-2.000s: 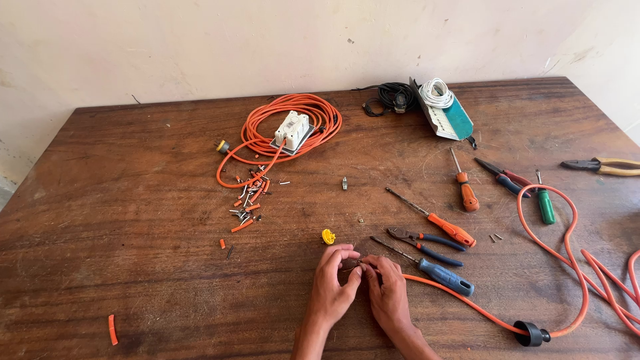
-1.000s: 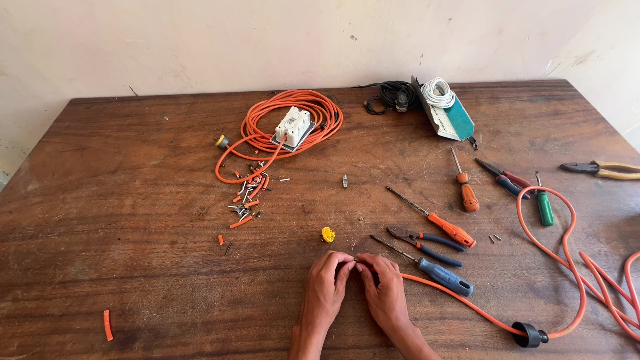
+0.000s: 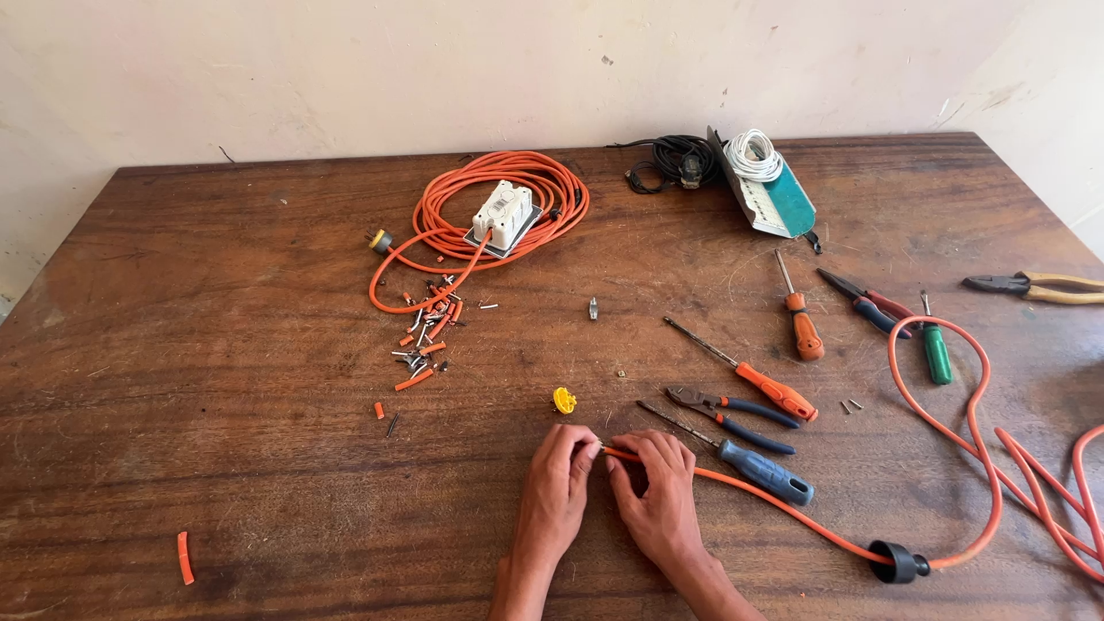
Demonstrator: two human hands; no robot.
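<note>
Near the front edge, my left hand (image 3: 561,474) pinches the stripped wire ends of an orange cable (image 3: 776,502) between thumb and fingers. My right hand (image 3: 657,483) holds the cable's orange sheath just behind that end. A black plug cover (image 3: 893,562) is threaded on the cable to the right. Just beyond my left hand lies a yellow plastic plug insert (image 3: 564,400). A blue-handled screwdriver (image 3: 766,473) and blue-handled pliers (image 3: 733,419) lie right of my right hand. A small metal part (image 3: 593,309) rests farther back.
An orange cable coil (image 3: 569,207) with a white socket box (image 3: 504,216) lies behind, near cable scraps (image 3: 431,328). Orange screwdrivers (image 3: 776,390), a green screwdriver (image 3: 937,354), red-and-blue pliers (image 3: 871,306) and yellow-handled pliers (image 3: 1052,286) lie right. Black cable (image 3: 681,159) and white cable (image 3: 752,157) sit at the back.
Both hands stay around the cable end. My fingers have shifted, and the wire ends now show between my hands, where the fingertips covered them a second ago.
</note>
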